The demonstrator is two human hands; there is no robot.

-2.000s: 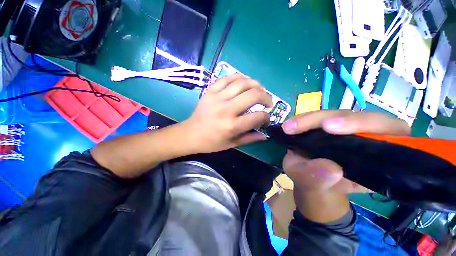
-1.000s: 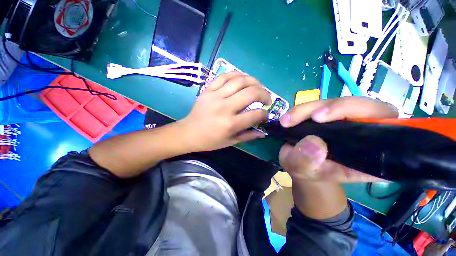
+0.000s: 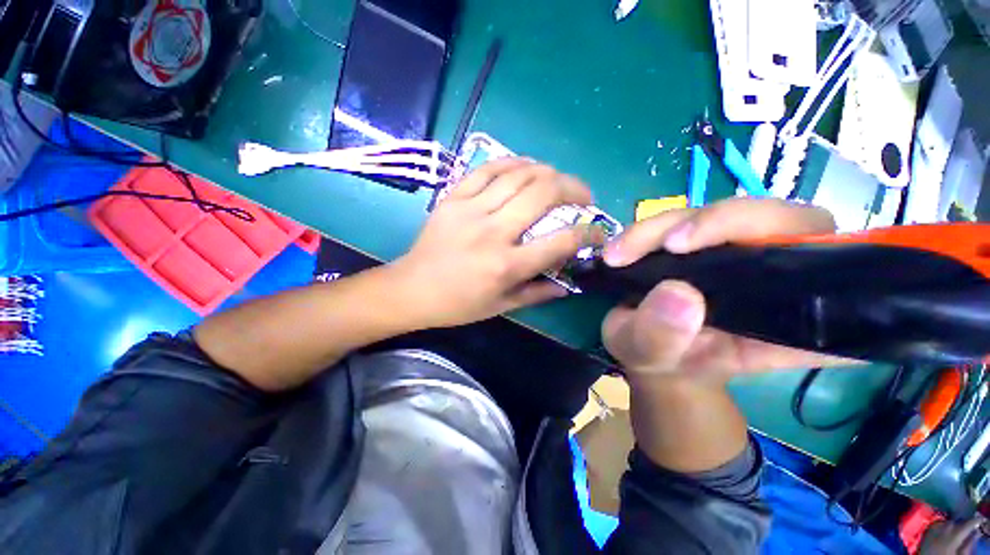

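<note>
A white power bank case (image 3: 606, 227) lies on the green mat near the bench edge, with white charging cables (image 3: 337, 159) running left from its end. My left hand (image 3: 494, 244) covers the middle of the case and holds it. My right hand (image 3: 678, 309) grips a thick black and orange electric screwdriver (image 3: 825, 298), held almost level from the right. Its front end is at the right end of the case, beside my left fingertips; the exact tip contact is hidden.
A black phone (image 3: 389, 76) and thin dark rod (image 3: 478, 92) lie behind the case. Blue-handled cutters (image 3: 741, 171), a yellow sponge (image 3: 660, 208) and white case parts (image 3: 765, 54) are at right. A fan (image 3: 168, 43) and red tray (image 3: 195, 233) are at left.
The screwdriver's rear has swung up and away from me, with my right hand shifting slightly the same way. My left hand stays on the case.
</note>
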